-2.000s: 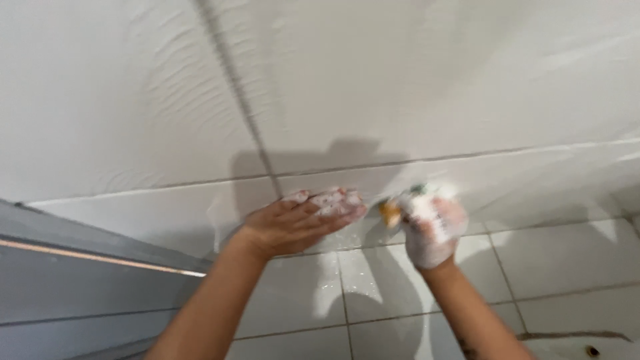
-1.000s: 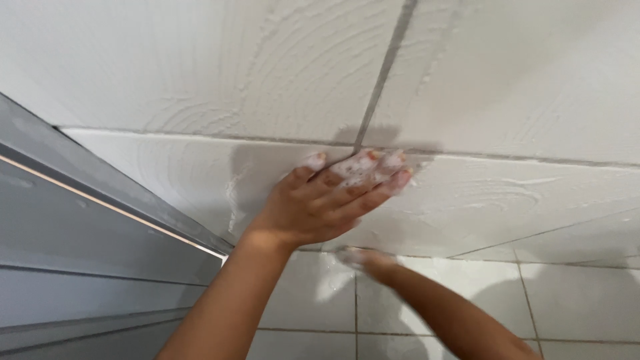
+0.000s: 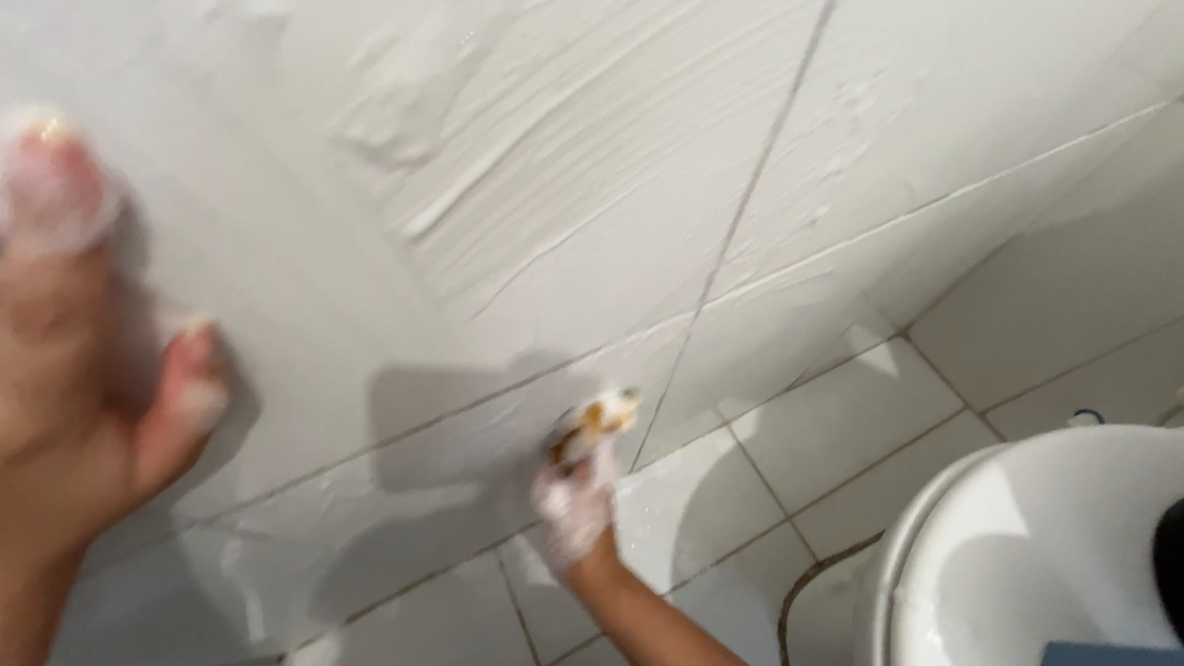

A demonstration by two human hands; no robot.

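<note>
My left hand, foam on its fingers, rests against the white tiled wall at the left edge, thumb spread and holding nothing visible. My right hand, coated in white suds, is lower down near the wall's bottom row of tiles. It grips a foamy yellowish scrubbing sponge, blurred, which is at the wall surface. Streaks of soap lather run diagonally over the large tile above.
A white toilet stands at the lower right, with a dark object and a blue object at the frame edge. Tiled floor with brown grout lines meets the wall. A small blue ring-like thing lies behind the toilet.
The view has swung right, bringing the toilet in and taking the grey panel out. My hands, close together before, are now far apart.
</note>
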